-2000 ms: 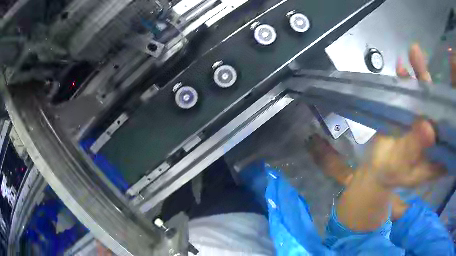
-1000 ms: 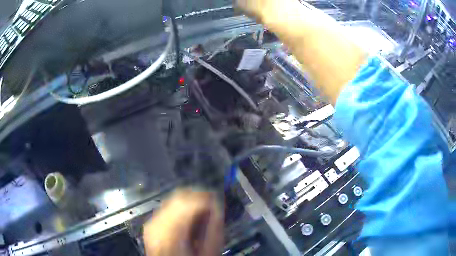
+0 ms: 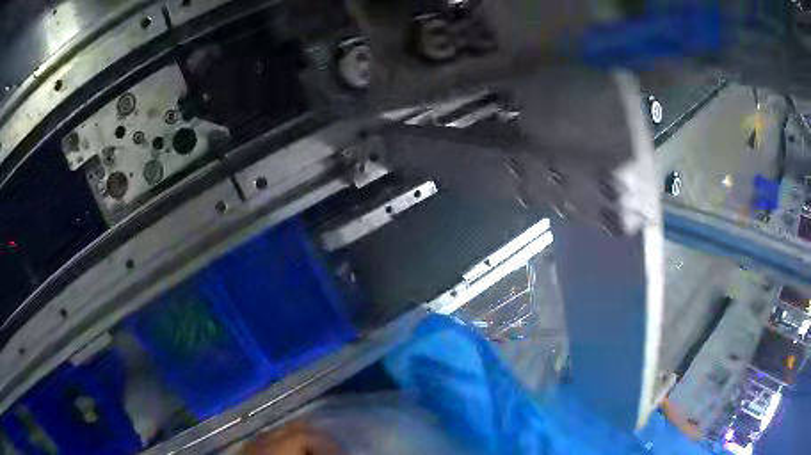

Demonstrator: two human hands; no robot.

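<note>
The dark green belt [image 3: 480,209] runs through the middle, with no round part visible on this stretch. A blurred blue sleeve [image 3: 462,373] reaches up from the bottom centre; no hand shows clearly at its end. A skin-coloured patch [image 3: 289,442] is cut off by the bottom edge, and I cannot tell whose hand or what it is. A small orange-toned patch [image 3: 683,416] beside more blue at the lower right may be my right hand, too blurred to tell. A silver fixture plate [image 3: 147,142] with many holes lies on the dark track at upper left.
Blue bins [image 3: 285,293] sit along the machine edge at lower left. A pale-edged grey-blue panel [image 3: 605,320] stands upright right of centre. Round parts [image 3: 656,110] show beyond it. A blue-grey frame bar [image 3: 738,242] crosses the right. Blurred dark machine parts hang at the top.
The view has swung from the hoses and assembly head to the belt end and blue bins. The raised forearm and the bare hand at bottom centre no longer show there.
</note>
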